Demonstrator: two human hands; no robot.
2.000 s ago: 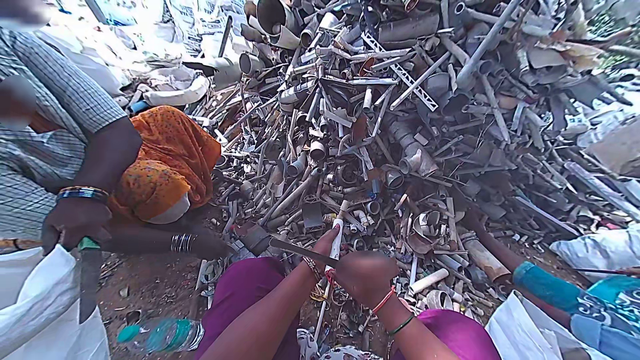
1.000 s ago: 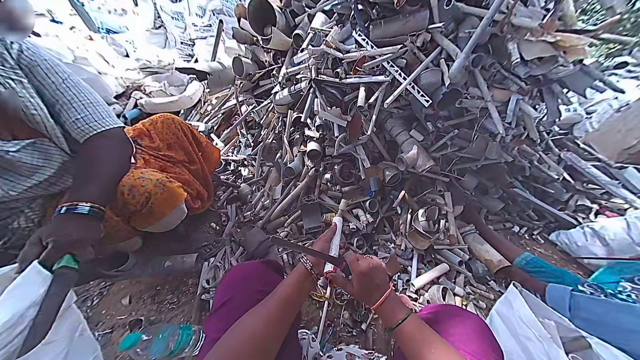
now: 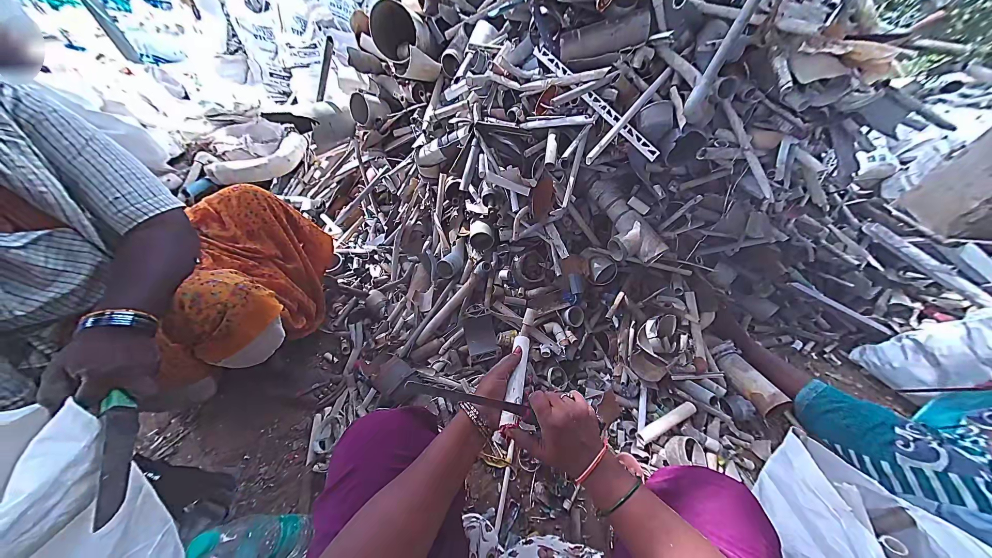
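Observation:
My left hand grips a white plastic pipe, which stands steeply between my knees with its upper end toward the scrap heap. My right hand is closed around the handle end of a dark, long-bladed knife. The blade crosses the pipe and my left wrist and points to the left. A thinner white stick runs down below my hands. Behind them rises a large heap of mixed plastic pipe scrap.
At the left, a person's hand holds a green-handled knife over a white sack. A plastic bottle lies below. Another person's arm reaches in from the right, near a second white sack.
The other person's hand and green-handled knife at the left have shifted. My hands stay at the pipe, with the knife across it throughout.

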